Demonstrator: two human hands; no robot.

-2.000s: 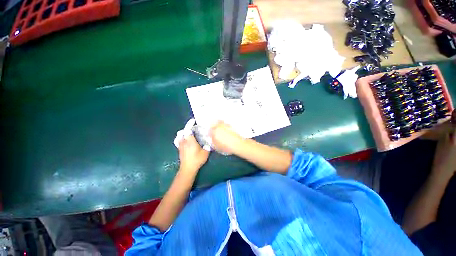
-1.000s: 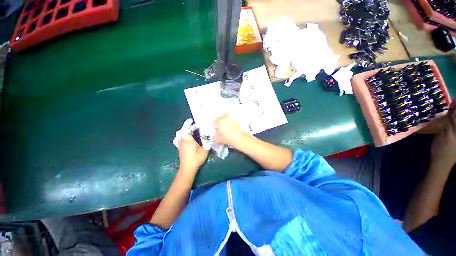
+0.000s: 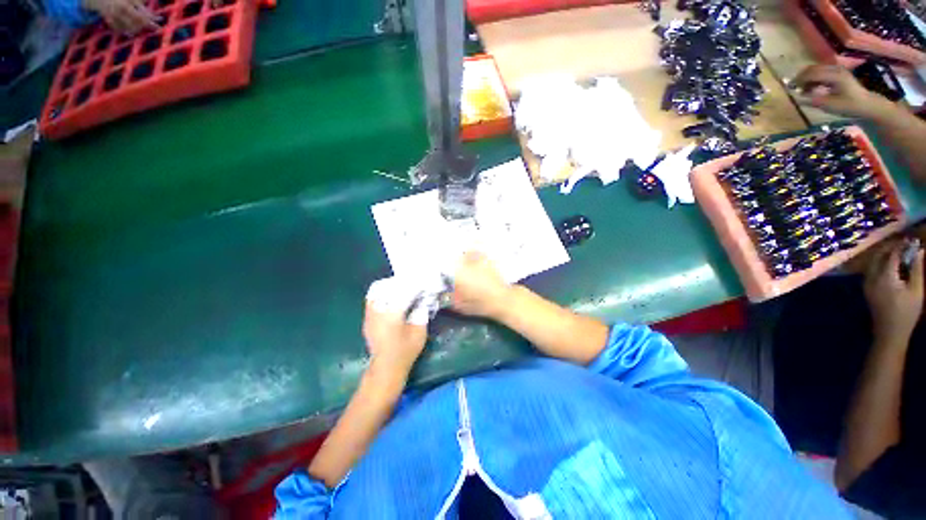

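Note:
My left hand [image 3: 393, 330] and my right hand [image 3: 479, 286] are close together at the near edge of the white paper sheet [image 3: 523, 221]. Both hold a crumpled whitish cleaning cloth [image 3: 414, 295] between them. Any part inside the cloth is hidden. A small black watch head [image 3: 576, 230] lies on the green mat just right of the paper. Another dark piece [image 3: 647, 184] lies farther right, beside the white wipes [image 3: 589, 130].
A black metal stand [image 3: 443, 102] crosses over the paper. An orange-red box [image 3: 485, 99] is behind it. A red tray [image 3: 152, 63] is far left, with a person's hand on it. A pink tray [image 3: 746, 254] and a dark parts pile [image 3: 709, 66] are right, near another person's hands.
The dark piece seen in my left hand a second ago is now covered by cloth. Other people's hands have appeared at the red tray and upper right. The whole view has shifted slightly.

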